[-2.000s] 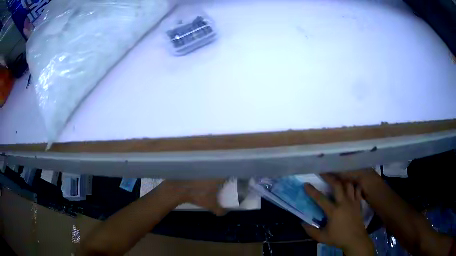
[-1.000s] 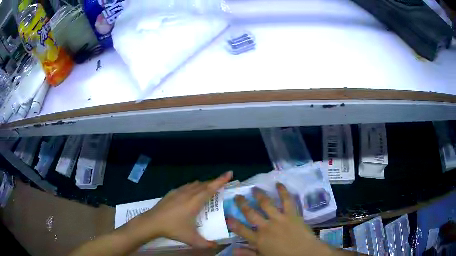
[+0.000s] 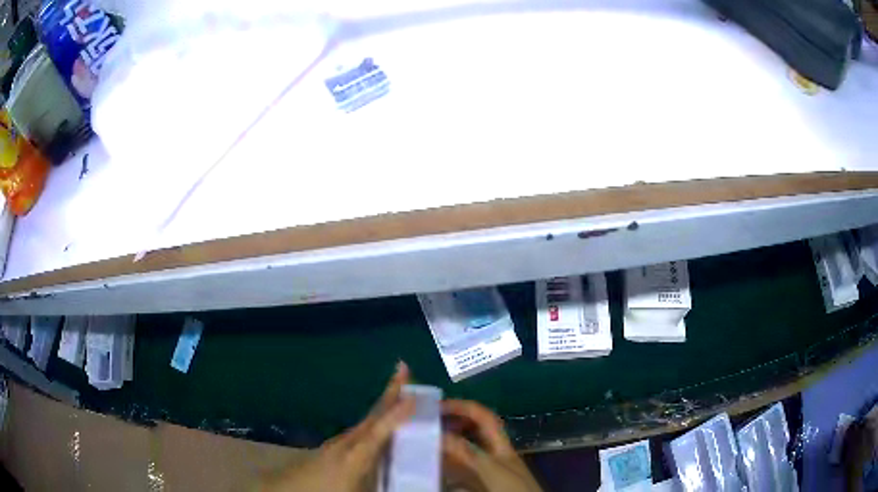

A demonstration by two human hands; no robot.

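Observation:
A narrow white box-like piece [image 3: 417, 447] stands between my two hands at the bottom centre, one narrow side facing me. My left hand [image 3: 358, 447] grips its left side and my right hand [image 3: 481, 444] its right side, with fingers curled. Both hands are blurred and partly cut off by the bottom edge. Just beyond them, a white box [image 3: 472, 333] with a light blue packet showing on it lies tilted on the dark green conveyor belt [image 3: 289, 384].
Two white printed boxes [image 3: 575, 322] [image 3: 658, 306] lie further right on the belt. A blue packet [image 3: 188, 346] and several trays [image 3: 108, 351] lie left. Clear trays [image 3: 708, 456] are at lower right. The white shelf's edge [image 3: 433, 245] crosses above the belt, with a small clear case [image 3: 357, 85] on it.
My hands were spread over printed paper and a blue packet; now they are close together around the narrow white piece. The camera view has shifted. The paper spread is no longer visible.

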